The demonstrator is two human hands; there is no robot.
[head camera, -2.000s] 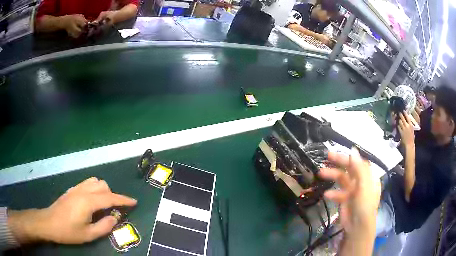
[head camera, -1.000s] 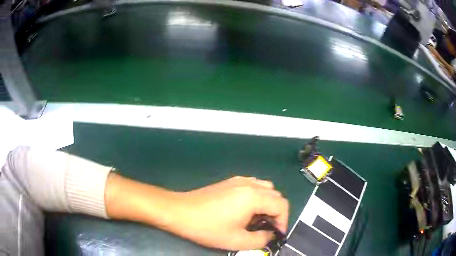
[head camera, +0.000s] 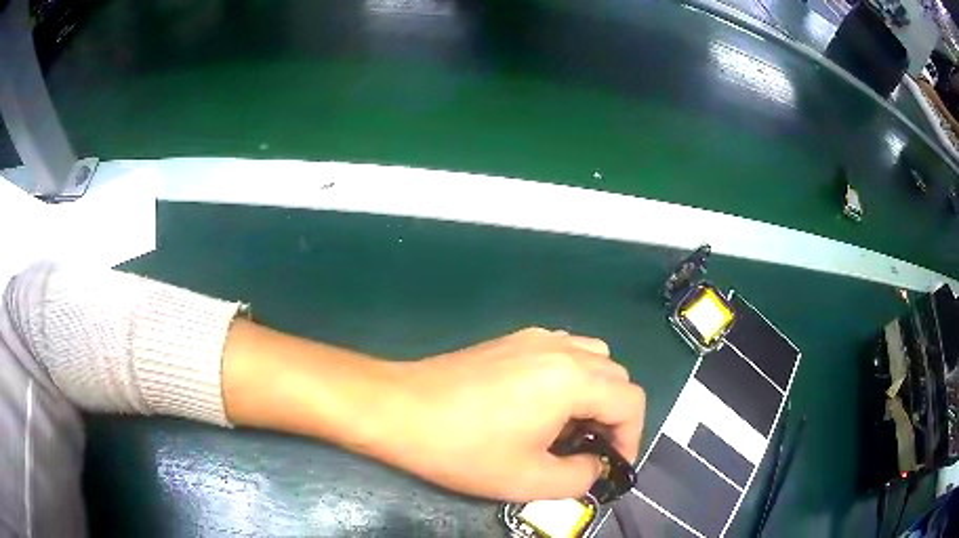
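Note:
My left hand [head camera: 526,415] reaches in from the left. Its thumb and fingers pinch the black case half [head camera: 610,468] of an opened watch unit [head camera: 555,517] at the bottom edge, whose yellow-edged pale inside faces up. A second opened unit [head camera: 705,315] lies beyond, its black half standing up, beside the top of the adhesive sheet [head camera: 726,405]. The sheet has large black rectangles and a bare white area. Dark tweezers [head camera: 778,473] lie right of the sheet. My right hand is not in view.
A taped black box [head camera: 894,394] stands at the right edge. A white rail [head camera: 473,205] separates the bench from the green belt [head camera: 473,116], which carries a small unit [head camera: 852,200]. A metal post [head camera: 47,116] and white paper [head camera: 116,226] are at the left.
The view has swung left, and my right hand has left it. My left hand has moved from beside the near unit to pinching its black half.

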